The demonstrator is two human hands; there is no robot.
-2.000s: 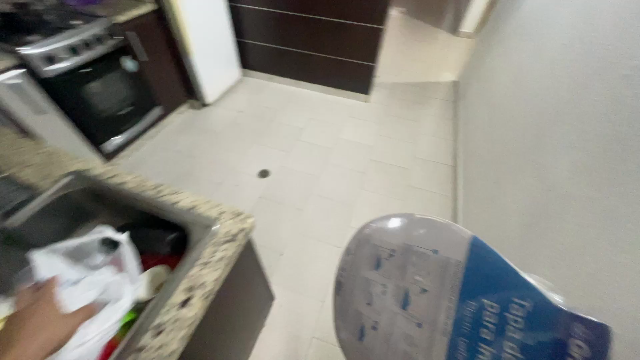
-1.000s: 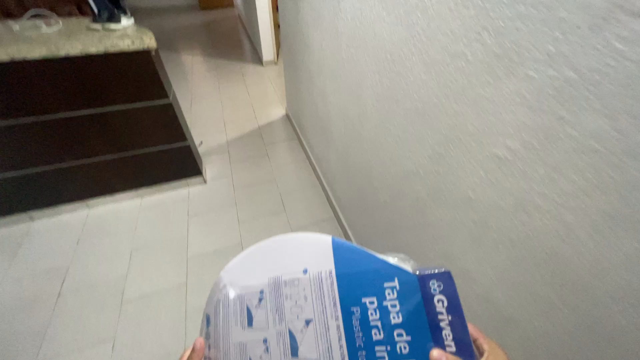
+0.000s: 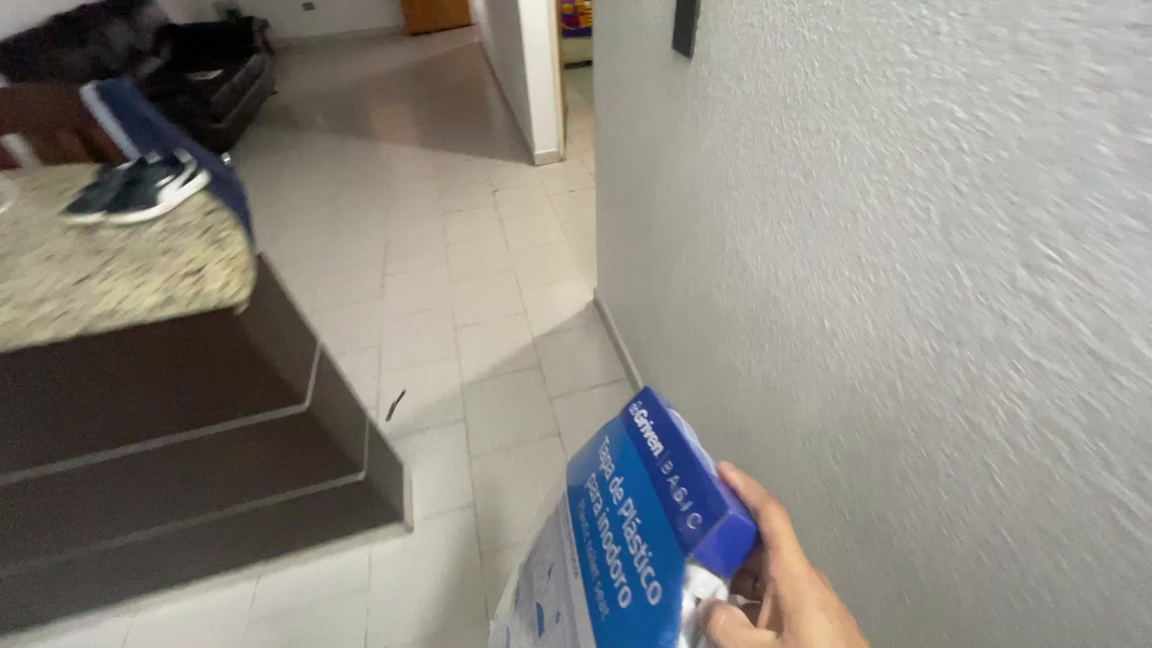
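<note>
A packaged Griven plastic toilet seat lid [image 3: 621, 540], with a blue printed card sleeve and clear wrap, tilts at the lower middle of the head view. My right hand [image 3: 778, 576] grips its blue end at the right, fingers around the edge near the white hinge part. The lower part of the package is cut off by the frame. My left hand is not in view.
A granite-topped counter [image 3: 135, 270] with dark panels stands at the left, bearing dark sneakers [image 3: 139, 187] and blue cloth [image 3: 171, 135]. A textured grey wall [image 3: 855, 252] runs along the right. A dark sofa [image 3: 216, 72] is at the far left, beyond tiled floor [image 3: 504, 351].
My left hand, on a white plastic bag in the sink and then at the package, has left the view. The package has turned. The view has swung from the kitchen to the passage.
</note>
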